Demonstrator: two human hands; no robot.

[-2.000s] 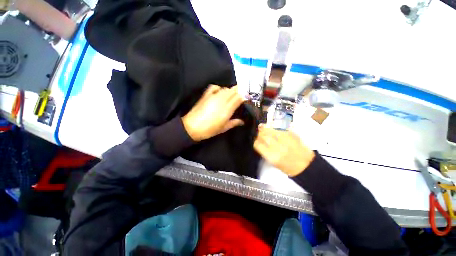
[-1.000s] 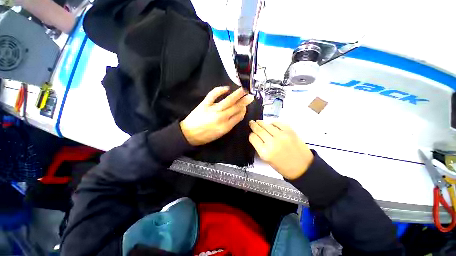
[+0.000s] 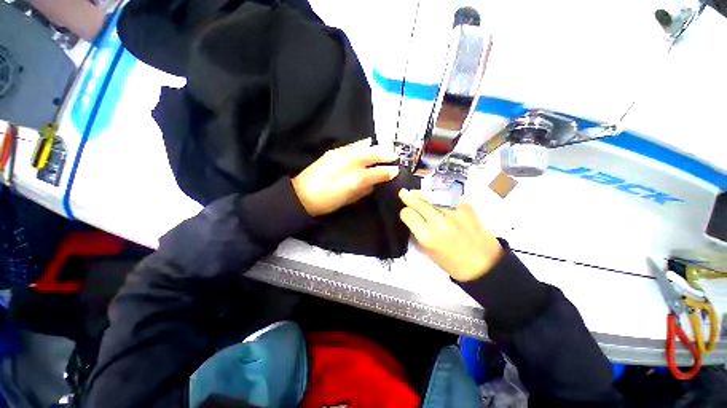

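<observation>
The black garment piece (image 3: pixel 271 103) lies bunched on the table left of the needle, its frayed near edge close to the table edge. My left hand (image 3: pixel 344 179) lies on the cloth with fingertips close to the presser foot (image 3: pixel 408 154). My right hand (image 3: pixel 450 237) has its fingertips at the cloth's right edge, just in front of the needle area; whether it pinches the cloth cannot be told. The white sewing machine (image 3: pixel 614 187) with blue stripe and lettering stands behind and to the right.
Scissors with a red handle (image 3: pixel 683 344) and orange-yellow-handled snips (image 3: pixel 701 323) lie at the right. A measuring strip (image 3: pixel 367 296) runs along the near edge. A yellow-and-black tool (image 3: pixel 48 150) lies far left. A brown square (image 3: pixel 503 185) is right of the needle.
The view has shifted slightly. Compared with one second ago, the cloth's near end sits a little closer to the needle. Both hands stay on the cloth near the presser foot.
</observation>
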